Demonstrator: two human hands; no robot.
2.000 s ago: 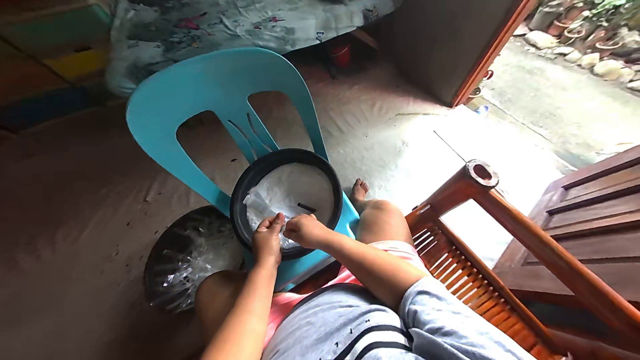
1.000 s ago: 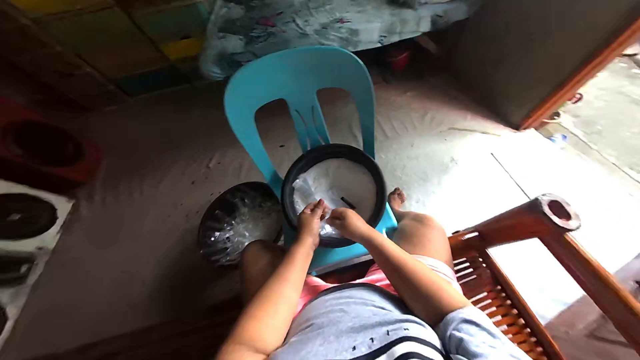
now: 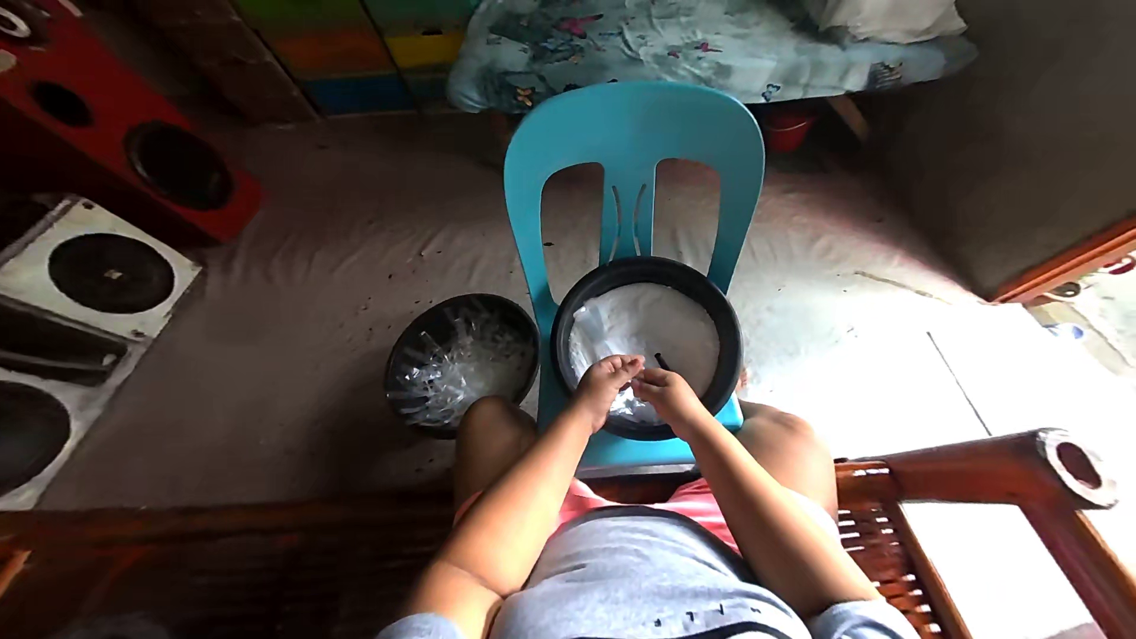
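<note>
A round black basin (image 3: 733,342) stands on the seat of a turquoise plastic chair (image 3: 635,115), holding a white granular substance (image 3: 679,319). Clear plastic pieces (image 3: 590,330) lie at its left side, and a small dark stick-like object (image 3: 661,361) rests on the white material. Over the near part of the basin, my left hand (image 3: 608,383) and my right hand (image 3: 667,395) meet at the fingertips, pinching a small piece of clear plastic between them. Its exact shape is too small to tell. Left of the chair, a second black basin (image 3: 399,355) holds many clear plastic strips (image 3: 453,368).
Speakers in red (image 3: 177,164) and white (image 3: 111,273) cabinets stand at the left. A table with a butterfly-patterned cloth (image 3: 621,44) is behind the chair, with a red bucket (image 3: 788,131) beneath. The wooden bench's armrest (image 3: 976,457) is at my right.
The view has swung to the left, bringing the speakers into sight. Both hands remain together over the basin on the chair.
</note>
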